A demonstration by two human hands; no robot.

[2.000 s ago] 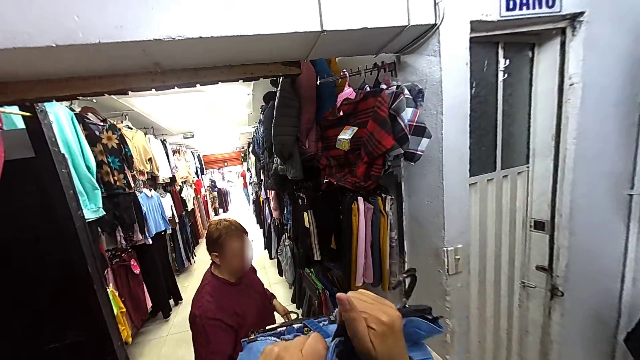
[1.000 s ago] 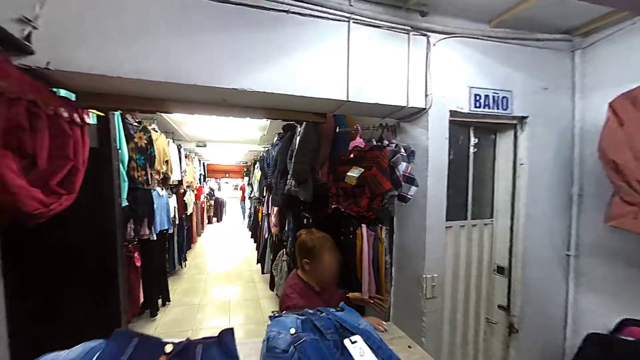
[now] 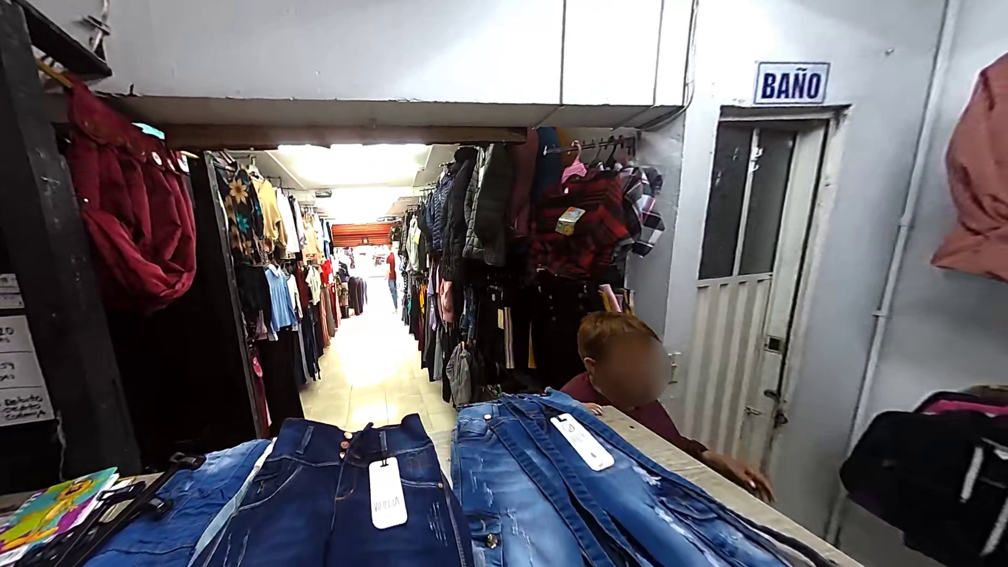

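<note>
Neither my left hand nor my right hand shows in the head view now. Dark blue jeans [image 3: 315, 496] with a white paper tag [image 3: 387, 493] lie at the bottom centre. To their right is a pile of lighter blue jeans [image 3: 543, 480], overlapping at the waistbands and bearing another white tag [image 3: 581, 441]. Medium-blue denim [image 3: 185, 504] lies on the left, partly under black plastic clothes hangers [image 3: 134, 512]. A colourful printed booklet or sheet [image 3: 55, 512] is beside the hangers.
The counter's edge [image 3: 669, 449] runs along the jeans. Beyond it a person [image 3: 630, 378] in a maroon top leans low, one arm on the counter. A tiled aisle [image 3: 370, 370] runs between clothes racks. A metal door [image 3: 748, 307] stands at right; red trousers [image 3: 134, 213] hang at left.
Two seconds ago my hands were on blue denim at the bottom; they have left the view. The person beyond the counter is now lower, with an arm stretched right. The view has turned and shifted.
</note>
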